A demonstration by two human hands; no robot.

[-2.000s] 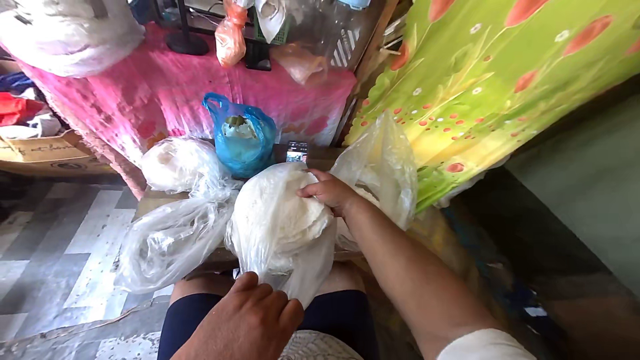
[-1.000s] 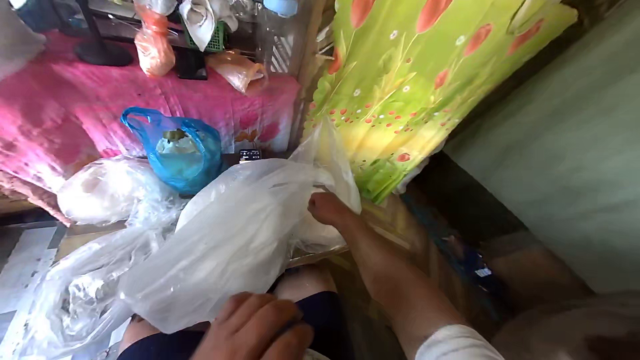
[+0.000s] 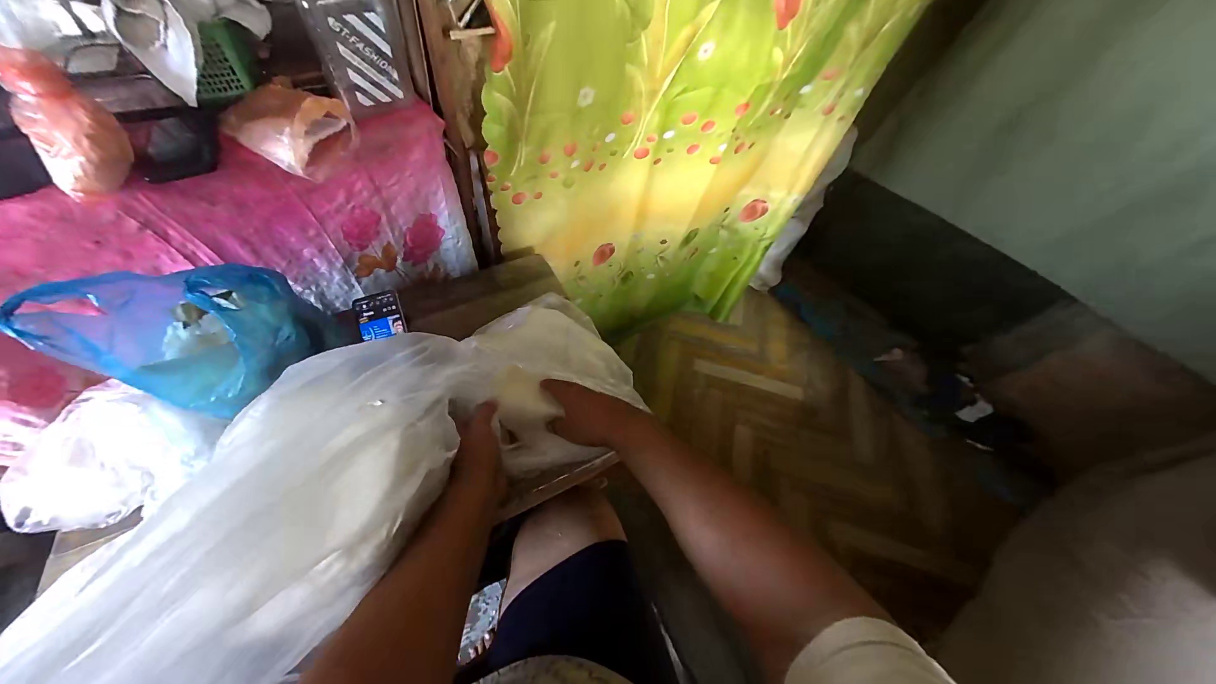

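Note:
A large translucent white plastic bag [image 3: 285, 484] lies across the wooden table from the lower left. My left hand [image 3: 478, 446] is at its right side, thumb up, fingers partly hidden. A second clear plastic bag [image 3: 560, 347] with pale contents lies to the right, and my right hand [image 3: 579, 413] reaches into or against it; whether its fingers grip anything is not visible. The two hands are close together but apart. Beyond the big bag are a blue plastic bag [image 3: 204, 356] with something inside and a smartphone [image 3: 380, 316] with its screen lit.
Another clear bag with white contents [image 3: 104, 456] sits at the left. Behind the wooden table [image 3: 513, 285] hangs a pink floral cloth [image 3: 399, 199], with an orange plastic bag [image 3: 71, 123] above. A green-yellow floral curtain [image 3: 655, 152] hangs over the patterned floor [image 3: 760, 418].
My left hand has moved from the near side of the white bag to beside my right hand. The white bag, earlier around a round white bundle, now stretches toward the lower left. The view has shifted right.

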